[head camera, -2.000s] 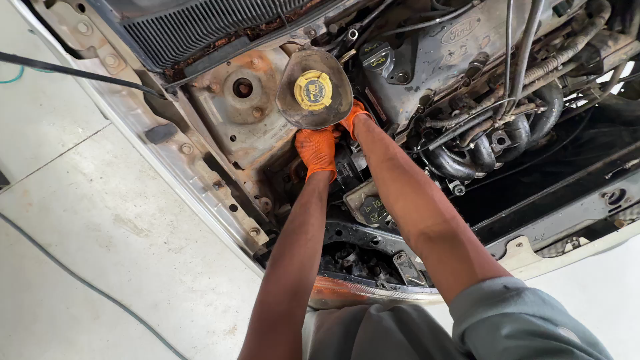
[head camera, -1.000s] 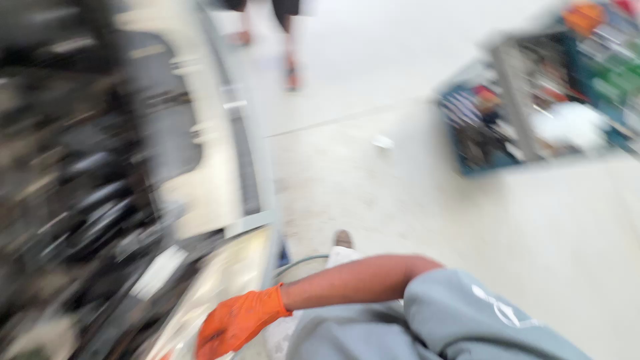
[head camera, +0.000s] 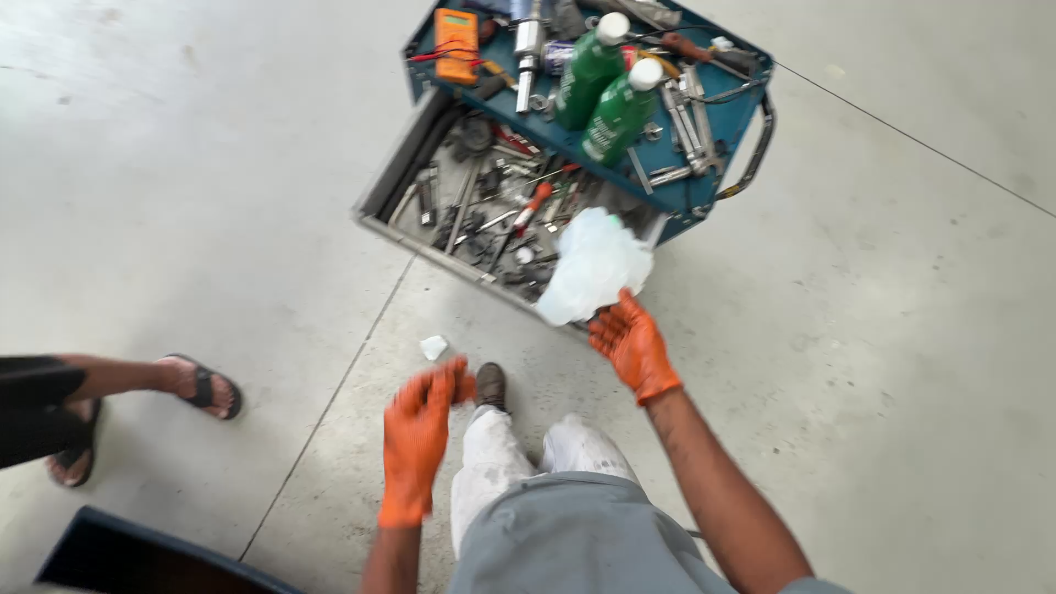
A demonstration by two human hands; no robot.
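My right hand, in an orange textured glove, is at the front edge of an open drawer, its fingertips near a crumpled translucent white plastic bag; whether they touch it I cannot tell. The bag lies over the drawer's right corner. In a matching glove, my left hand is raised over the floor, fingers partly curled, with nothing visible in it. Loose tools and a screwdriver with an orange handle lie in the grey metal drawer.
Two green bottles, an orange multimeter and wrenches are on the blue tool cart. A person's sandalled foot stands at left. A white scrap lies on the floor; a dark-edged object is lower left.
The view has swung from the car's engine bay to the tool cart. Both gloved hands, earlier beneath the yellow-capped reservoir, are now apart, the right one at the drawer.
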